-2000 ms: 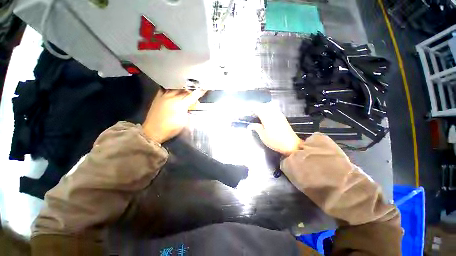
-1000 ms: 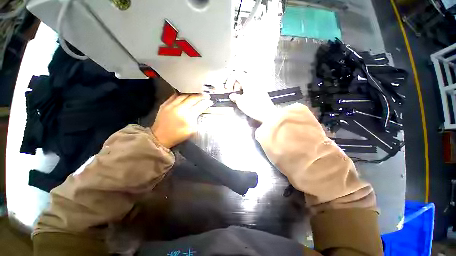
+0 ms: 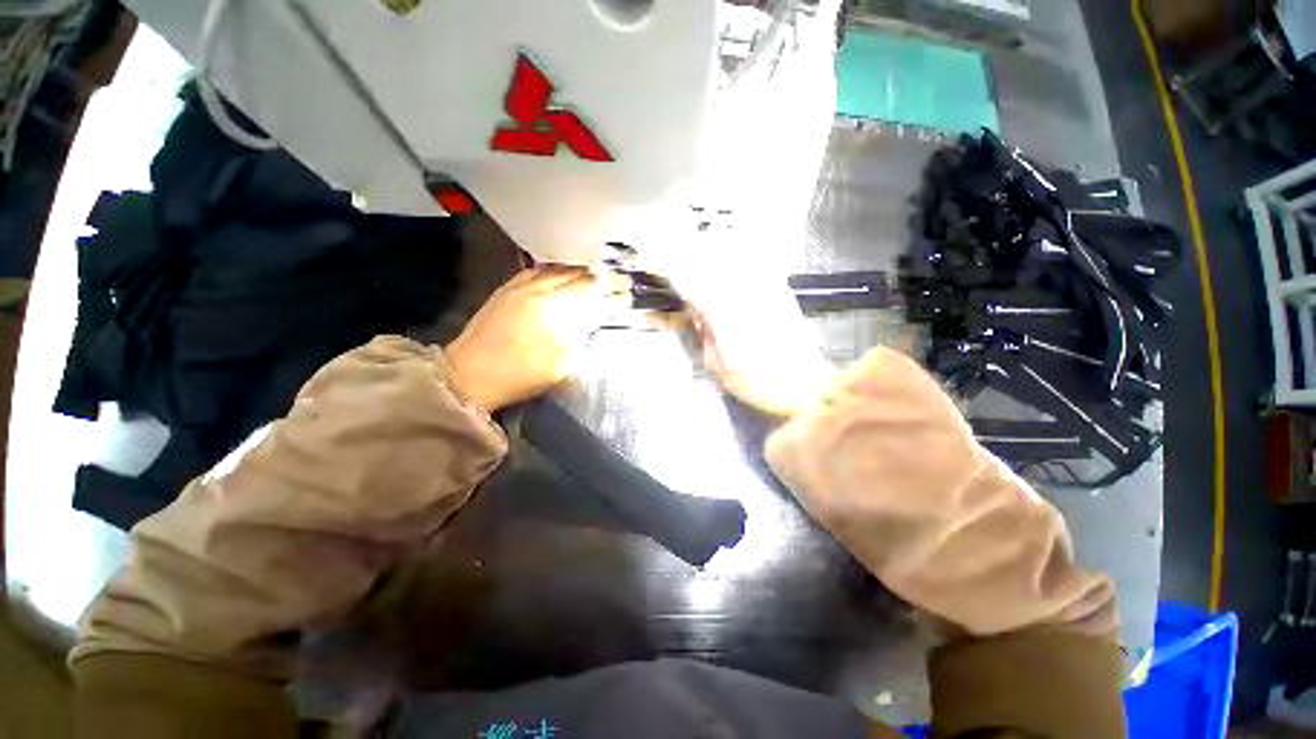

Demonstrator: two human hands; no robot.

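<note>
A black strap piece with a white line runs out to the right from under my right hand, beneath the white machine head. My left hand has its fingertips on the strap's left part at the clamp. My right hand lies over the strap just right of the clamp, washed out by the lamp glare. The needle spot and the exact finger contact are hard to see. A plain black strap lies slanted on the metal table in front of my hands.
A pile of black straps lies left of the machine. A tangled pile of white-striped pieces lies at right, near a teal plate. A blue bin stands at the lower right, beyond the table's edge.
My right hand came in from the right to the clamp, and the striped strap now lies under the head beside my left fingers. Since a second ago, my right hand has shifted slightly right and down.
</note>
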